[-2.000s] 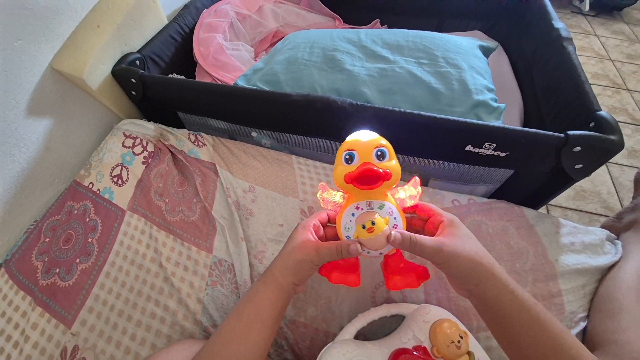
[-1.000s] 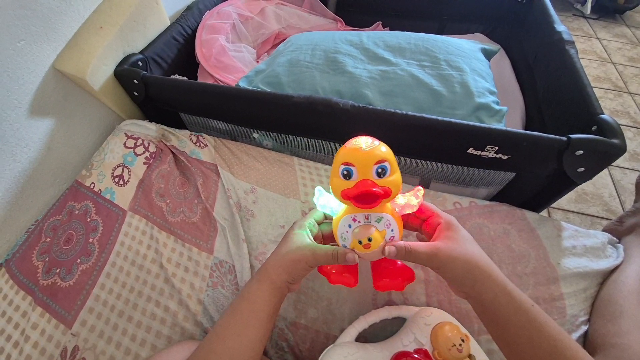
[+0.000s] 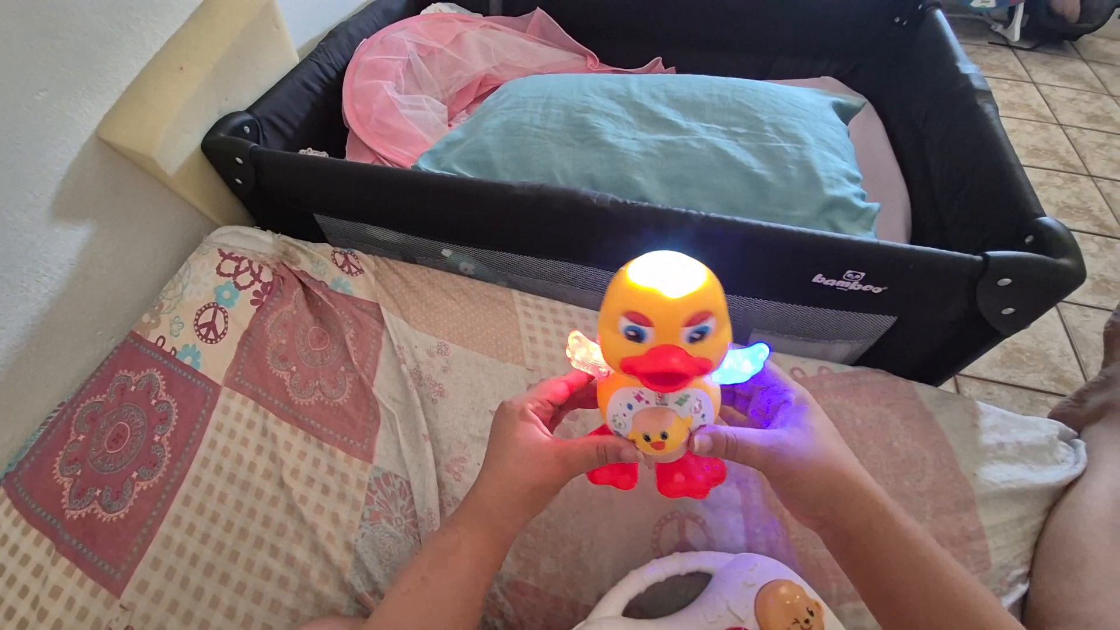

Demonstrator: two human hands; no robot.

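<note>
A yellow plastic toy duck (image 3: 662, 350) with a red bill, red feet and light-up wings is held upright between both hands. The top of its head glows white, one wing shines warm pink and the other blue. My left hand (image 3: 551, 437) grips the left side of its body, the thumb beside the round chick face on its belly. My right hand (image 3: 774, 437) grips the other side, its thumb also near that chick face. Part of a white toy with a handle (image 3: 700, 591) and a small bear-like face shows just below, cut off by the bottom edge.
A patterned patchwork cover (image 3: 297, 455) lies under the hands. Beyond it stands a black playpen cot (image 3: 560, 214) holding a teal pillow (image 3: 665, 144) and pink netting (image 3: 420, 70). A foam block (image 3: 201, 105) leans by the wall at left. A person's bare leg (image 3: 1081, 525) is at right.
The duck stays in both hands while its lights change: the head top glows again, and the wing at right turns blue. Its head is now tilted forward more than one second ago.
</note>
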